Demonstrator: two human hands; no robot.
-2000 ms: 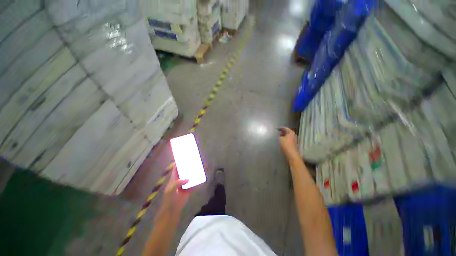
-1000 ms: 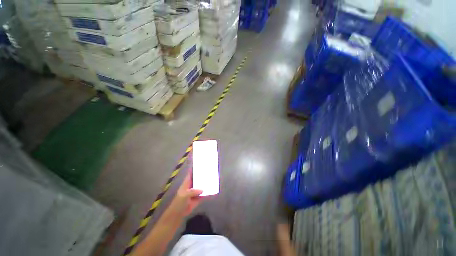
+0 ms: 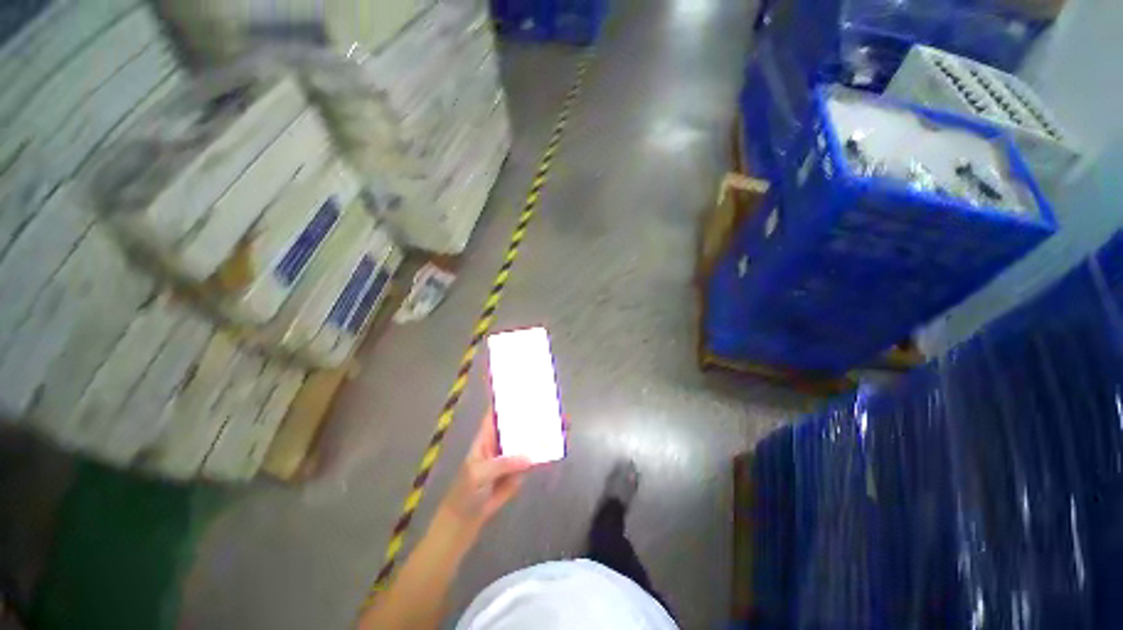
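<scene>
My left hand [image 3: 484,484] holds a smartphone [image 3: 527,395] upright in front of me, gripping its lower left edge. The phone's screen is a glowing white rectangle and nothing on it can be read. My right hand is not in the picture.
Stacked white boxes [image 3: 74,289] stand on pallets at the left, past yellow-black floor tape [image 3: 505,267]. A crumpled scrap [image 3: 425,293] lies beside them. Blue crates [image 3: 850,265] stand on a pallet at the right, with film-wrapped blue crates [image 3: 911,517] nearer. A grey floor aisle [image 3: 616,246] runs between.
The view has moved forward along the aisle, bringing the left stacks and right blue crates closer. My right arm, blurred at the lower edge before, has left the picture. My left hand still holds the phone.
</scene>
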